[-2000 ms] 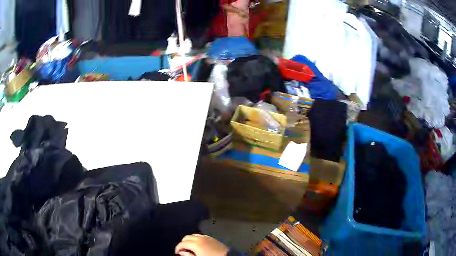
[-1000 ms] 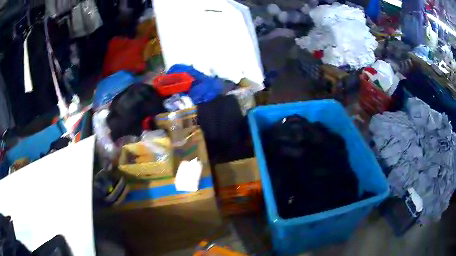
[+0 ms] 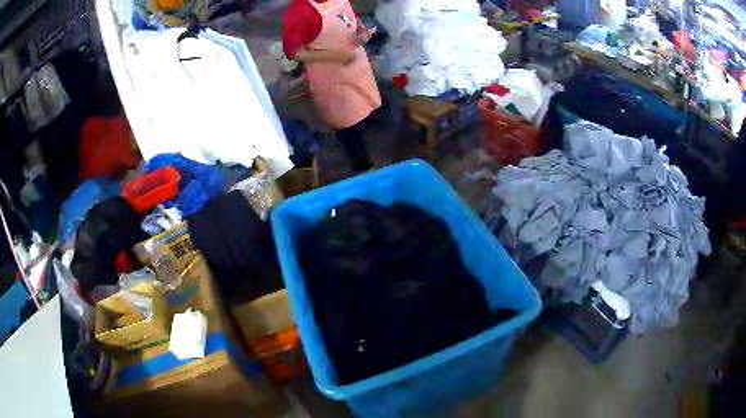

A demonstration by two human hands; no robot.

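Neither of my hands is in the picture. Nearest in front of me stands a deep blue plastic bin point(image 3: 427, 392), filled with black cloth point(image 3: 393, 286) that bears a few tiny white marks. A brown cardboard box point(image 3: 176, 388) with blue tape stands left of the bin. A small open yellowish box point(image 3: 131, 318) and a white paper or cloth piece point(image 3: 189, 334) lie on it. A corner of the white table point(image 3: 34, 363) shows at the lower left.
A large heap of grey cloth pieces point(image 3: 605, 220) stands right of the bin, with a dark crate point(image 3: 593, 331) at its foot. A person in a pink apron point(image 3: 343, 82) stands behind the bin. Further back are a white heap point(image 3: 446, 49), a red crate point(image 3: 511, 135) and hanging white garments point(image 3: 200, 98).
The view has swung right. The bin has shifted from the right side to the middle, the table mostly left the view, and the person came in. The hand seen two seconds ago is gone.
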